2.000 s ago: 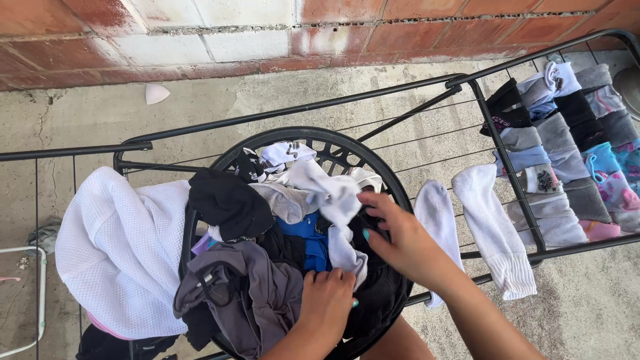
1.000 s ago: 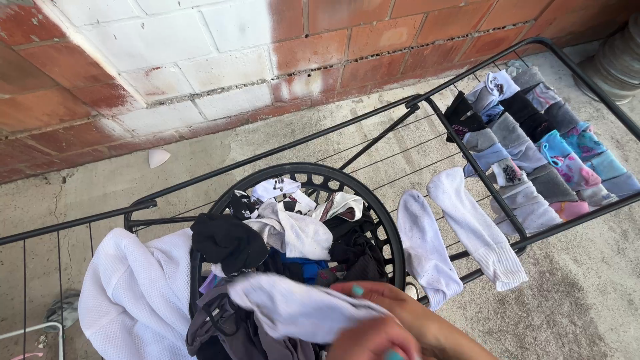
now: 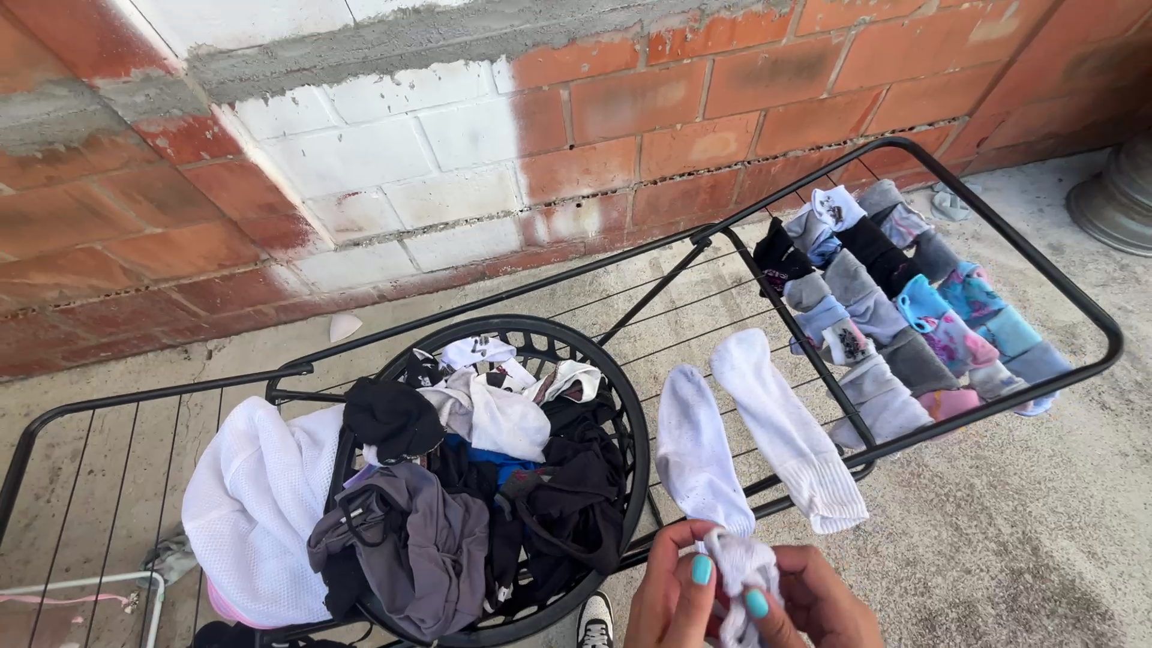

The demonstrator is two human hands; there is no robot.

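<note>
My left hand (image 3: 673, 589) and my right hand (image 3: 810, 601) pinch a bunched white sock (image 3: 745, 576) between them at the bottom of the view, right of the laundry basket. Just above them, two white socks (image 3: 697, 450) (image 3: 783, 427) lie side by side across the wires of the black drying rack (image 3: 504, 306). The round black plastic basket (image 3: 637, 441) rests on the rack, heaped with dark, grey, white and blue clothes. A grey garment (image 3: 418, 540) and a black balled piece (image 3: 393, 418) lie on its left side. Part of the held sock is hidden by my fingers.
A white mesh laundry bag (image 3: 261, 504) lies on the rack left of the basket. Rows of small socks (image 3: 900, 315) hang over the right section. Behind the rack stands a brick wall (image 3: 630, 108), partly painted white. A shoe (image 3: 595, 621) shows below.
Both hands have moved from over the basket to its right. The white sock, stretched out and blurred one second ago, is now bunched between my fingers. The view has tilted up toward the wall.
</note>
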